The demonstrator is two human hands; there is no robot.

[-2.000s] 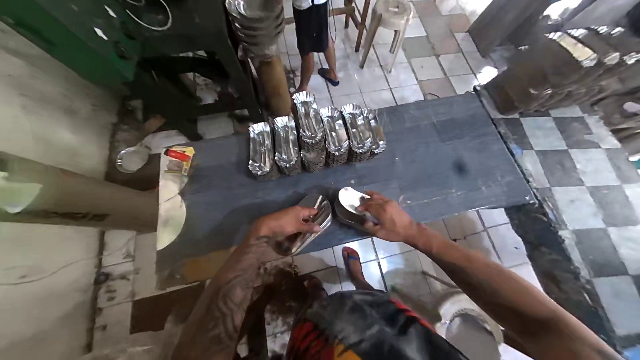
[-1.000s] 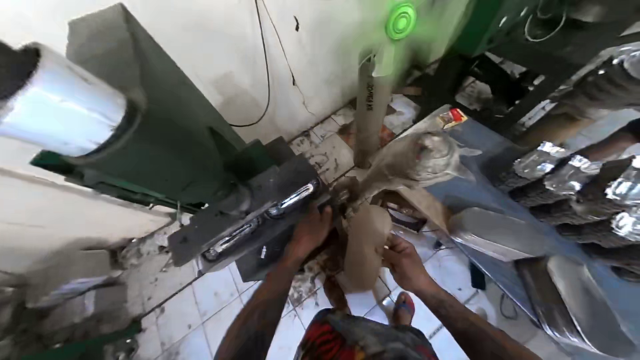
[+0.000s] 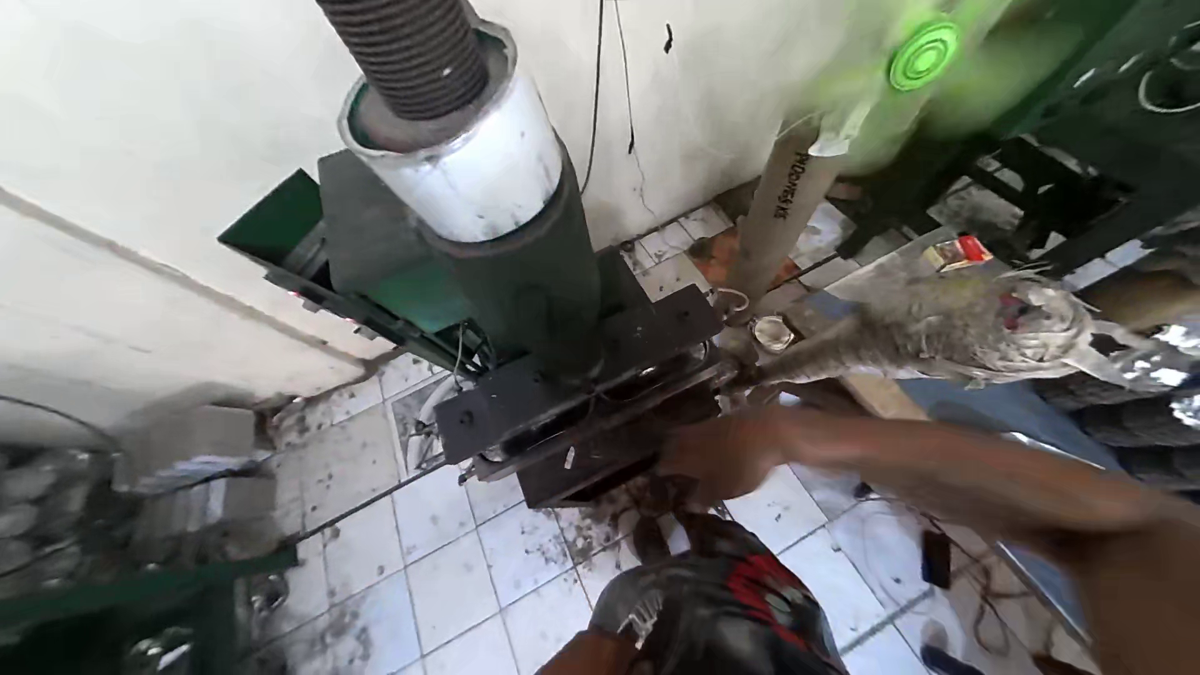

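Note:
A dark green hydraulic press with a large threaded column and white collar stands in front of me. Its black steel plates lie close above one another, with a narrow gap between them. My right hand, blurred by motion, is at the front right edge of the press base; its fingers are too unclear to show whether they hold anything. Of my left arm, only a bit of forearm shows at the bottom edge, and the left hand is out of view or hidden.
A grey shaggy object juts in at right, beside a blue-grey table and foil trays. A brown tube leans by the wall below a blurred green fan. Cables lie on the tiled floor.
The view has turned left from the table to the press. The left hand, at the press plates a second ago, has left view. The brown piece by the right hand then is no longer visible.

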